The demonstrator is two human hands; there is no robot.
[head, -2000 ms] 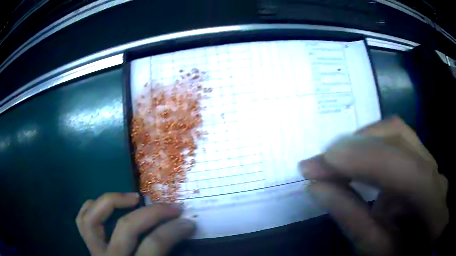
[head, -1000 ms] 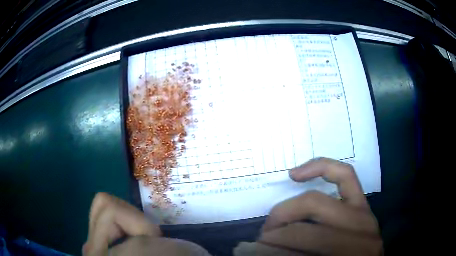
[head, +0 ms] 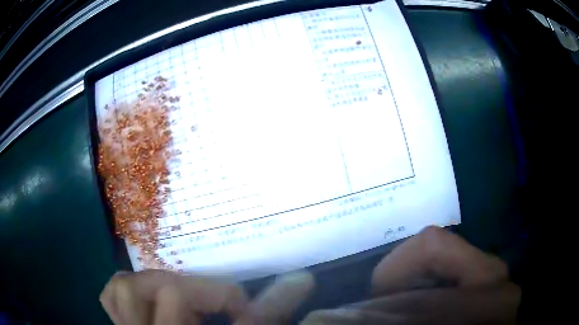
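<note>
Tiny copper-coloured parts [head: 139, 168] lie heaped at the left side of the printed form sheet [head: 273, 139], with a few strays on the paper. The sheet lines a shallow black tray [head: 92, 76]. My left hand [head: 197, 298] is at the tray's front left corner, just below the heap, blurred, with fingers bent. My right hand [head: 444, 279] is at the front right edge of the tray with fingers curled. Whether either hand holds a tiny part cannot be told.
A green bench mat [head: 44, 190] lies around the tray. Bright aluminium rails [head: 203, 19] and dark belts run behind it. A blue line runs down the mat at the right, beside a dark area. A small metallic object [head: 562, 28] shows at the top right.
The tray has shifted left in the picture and looks more tilted. My right hand has moved down from above the paper to the front edge. My left hand's fingers have changed pose.
</note>
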